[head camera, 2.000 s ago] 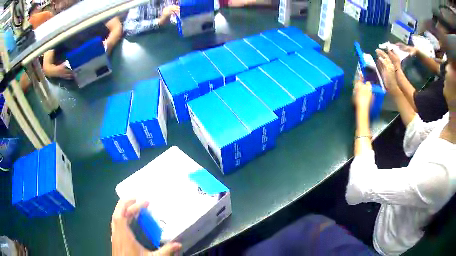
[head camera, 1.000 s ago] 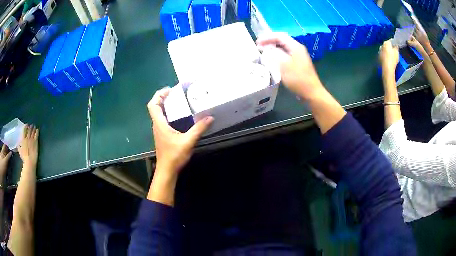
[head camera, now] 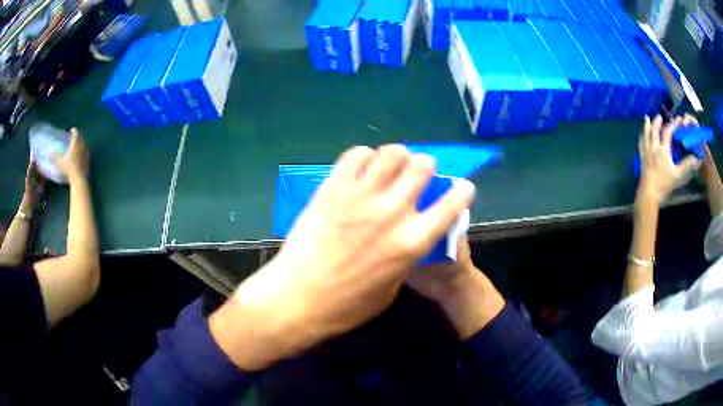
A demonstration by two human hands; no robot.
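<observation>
The blue-and-white retail box (head camera: 295, 202) is held at the bench's near edge, mostly covered by my hands. Its blue side shows at the left. A blue flap (head camera: 468, 157) sticks out at the upper right, and a white-edged flap stands at the right end. My left hand (head camera: 349, 230) lies across the box, its fingertips on the right-end flap. My right hand (head camera: 453, 289) holds the box's right end from the near side, partly hidden behind my left hand. The inside of the box is not visible.
Closed blue cartons (head camera: 515, 75) stand in rows at the right back, two more (head camera: 384, 32) at centre back, and a small group (head camera: 170, 75) at the left. A neighbour at left holds a clear case (head camera: 51, 151). A neighbour at right handles a blue box (head camera: 690, 141).
The box has gone from open, white side showing, to blue side showing. My left hand has moved right across it, and my right hand has come down to its right end.
</observation>
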